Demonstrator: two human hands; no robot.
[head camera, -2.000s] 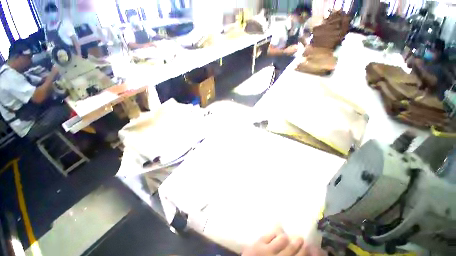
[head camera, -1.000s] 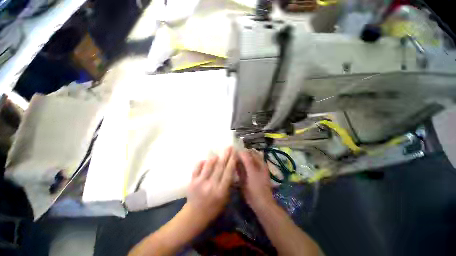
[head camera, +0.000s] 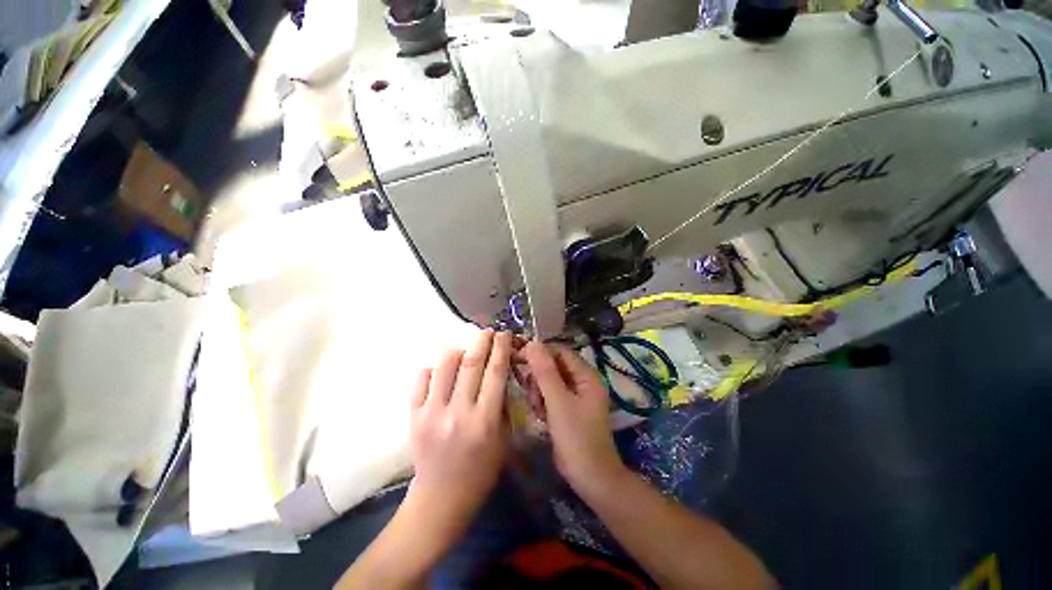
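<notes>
The pale beige panel (head camera: 335, 346) lies on the table left of the needle area, with a grey tab (head camera: 306, 505) at its near corner. My left hand (head camera: 461, 403) lies on the panel's right edge with fingers extended toward the needle area. My right hand (head camera: 565, 403) is beside it, fingers bent at the panel edge; what they pinch is too small to tell. The sewing machine (head camera: 692, 127) stands over both hands. Yellow binding tape (head camera: 738, 303) runs across the machine bed. The scissors' green-teal loops (head camera: 635, 375) lie right of my right hand. The needle is hidden.
Beige panels (head camera: 104, 392) are stacked at the left, and more with yellow edges lie behind. A clear crinkled plastic bag (head camera: 675, 455) hangs at the near edge. A cardboard box (head camera: 162, 196) is on the floor at the far left. A fine thread crosses the machine head.
The view has moved closer to the machine, first swinging down from the room. Both hands remain together at the panel's edge near the needle area, with the left fingers now straighter.
</notes>
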